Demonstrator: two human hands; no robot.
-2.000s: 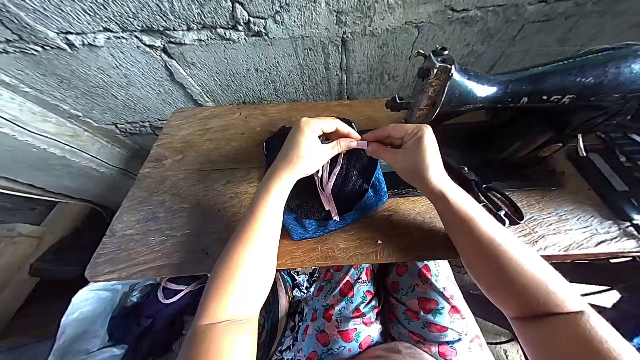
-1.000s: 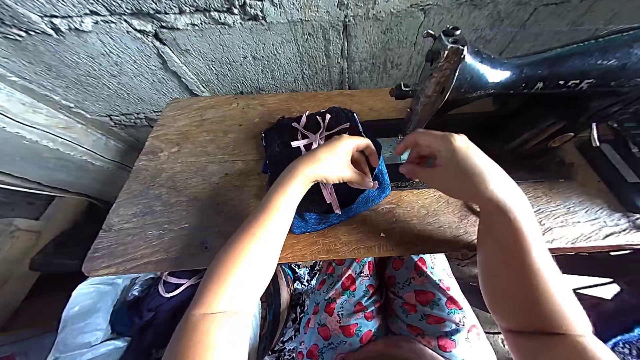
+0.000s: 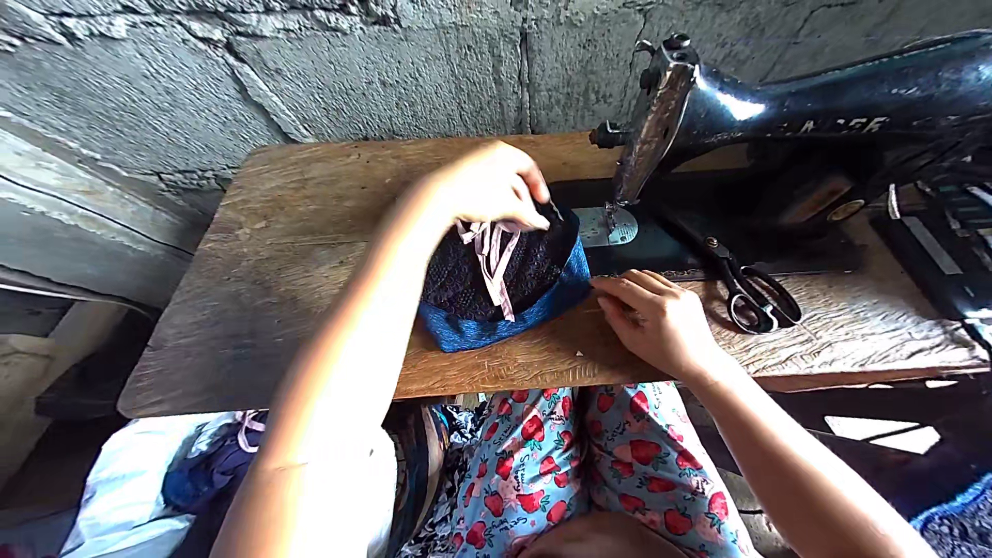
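Observation:
A stack of black patterned fabric (image 3: 461, 275) with a blue fabric piece (image 3: 496, 329) along its lower and right side lies on the wooden sewing table, left of the machine's needle plate (image 3: 608, 226). Pale pink fabric strips (image 3: 498, 267) rest on top of the black fabric. My left hand (image 3: 500, 186) is over the upper part of the stack, its fingertips at the black fabric's upper right; whether they pinch it is unclear. My right hand (image 3: 655, 318) rests near the table's front, its fingertips by the right corner of the blue fabric; its grip is not clear.
A black Singer sewing machine (image 3: 775, 108) stands at the right, its needle above the plate. Black-handled fabric scissors (image 3: 748, 291) lie right of my right hand. A block wall (image 3: 403, 85) runs behind the wooden table (image 3: 287, 263). Dark fabric (image 3: 209, 465) and white sacking hang below at left.
My left hand has moved up over the stack's top. My right hand has moved down from beside the needle area to the table's front, and the scissors show more fully.

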